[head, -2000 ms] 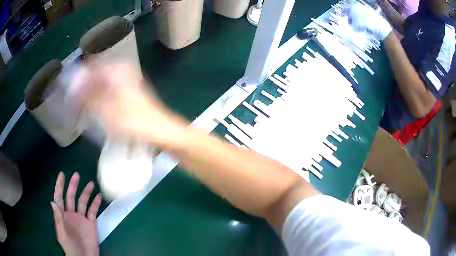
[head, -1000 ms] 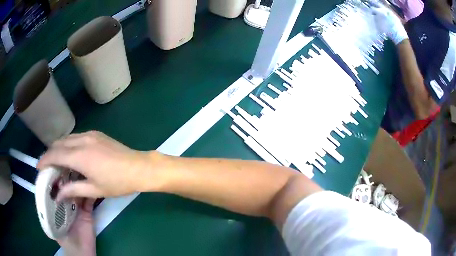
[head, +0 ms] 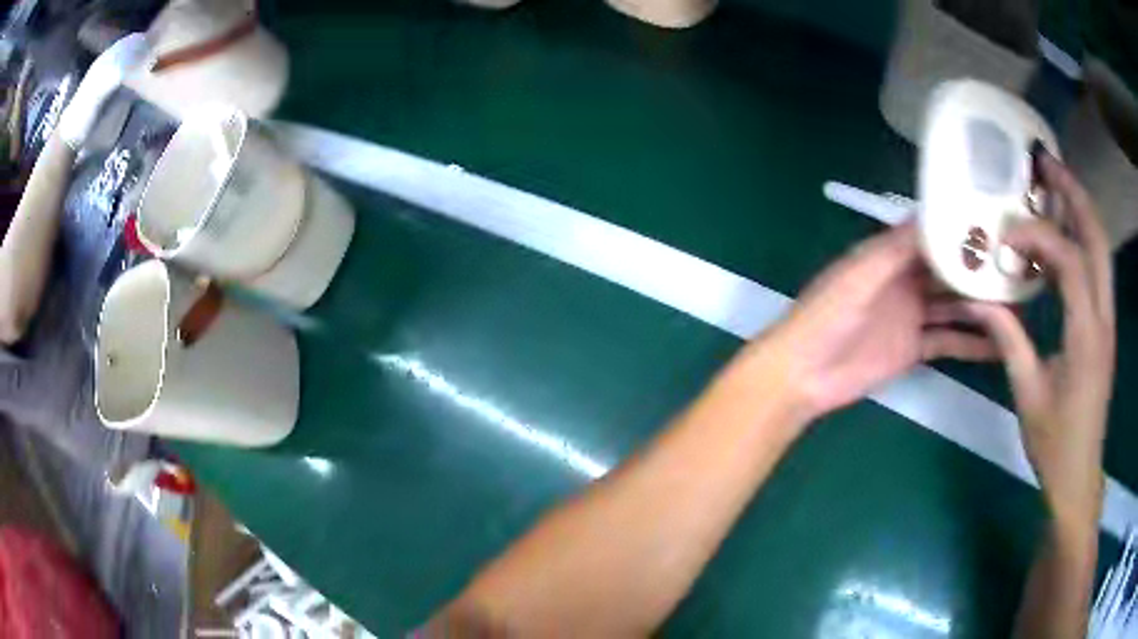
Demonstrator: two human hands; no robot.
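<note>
An off-white rounded plastic base (head: pixel 980 175) is held up at the upper right, its socketed face towards me. A white tube (head: pixel 874 202) sticks out to its left. My left hand (head: pixel 874 318) grips the base from below and the left. My right hand (head: pixel 1061 275) is at its right side, fingers on the lower part near reddish-brown spots, perhaps screws or holes. Whether the fingers hold a small part is hidden by blur.
Beige buckets (head: pixel 243 375) with brown straps lie or stand at the left. Another bucket (head: pixel 917 63) is behind the base. A white rail (head: pixel 562 250) crosses the green surface. Another person's arm (head: pixel 31 231) is at far left. White parts (head: pixel 281 599) lie below the bench edge.
The view has turned left, bringing strapped buckets in and taking the tube pile mostly out. The base, still held, now appears at upper right with its socketed face visible.
</note>
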